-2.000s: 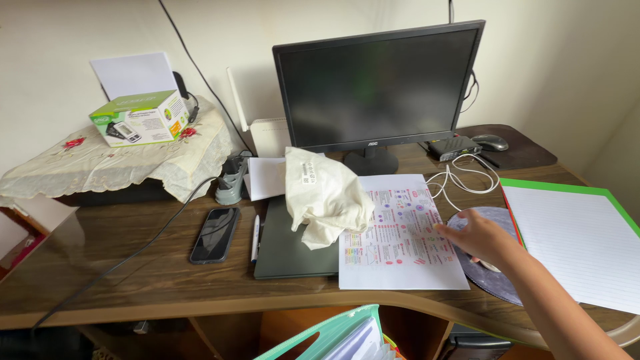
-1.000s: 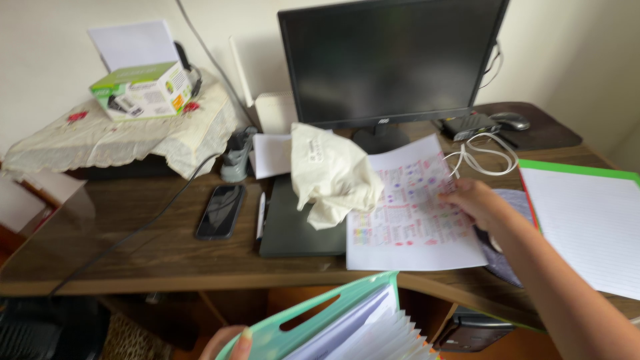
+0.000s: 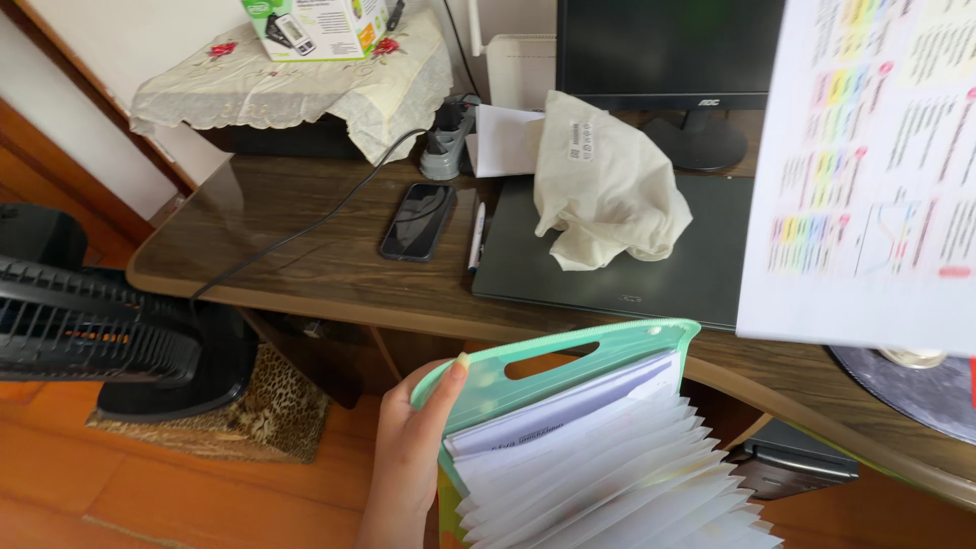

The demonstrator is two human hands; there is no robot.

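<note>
My left hand (image 3: pixel 418 427) grips the left edge of a mint-green expanding file folder (image 3: pixel 488 381), its thumb over the rim. Papers stand in the folder's front, and its translucent pleated pockets fan out behind them. My right hand is out of the frame. At the right, a printed sheet with coloured highlights (image 3: pixel 854 297) hangs above the desk, over the right side of a closed dark laptop (image 3: pixel 549 282). A crumpled off-white cloth bag (image 3: pixel 610 183) lies on the laptop.
A smartphone (image 3: pixel 418 221) and a pen (image 3: pixel 476 238) lie left of the laptop. Behind are a monitor (image 3: pixel 656 46), a power strip (image 3: pixel 448 145) and a box (image 3: pixel 320 30) on an embroidered cloth. A black fan (image 3: pixel 152 351) stands at the left. A round mat (image 3: pixel 900 389) is at the right.
The printed sheet, which lay on the desk and laptop under my right hand, is now raised. My right hand has left the view. More of my left hand and the folder shows. The view has shifted left.
</note>
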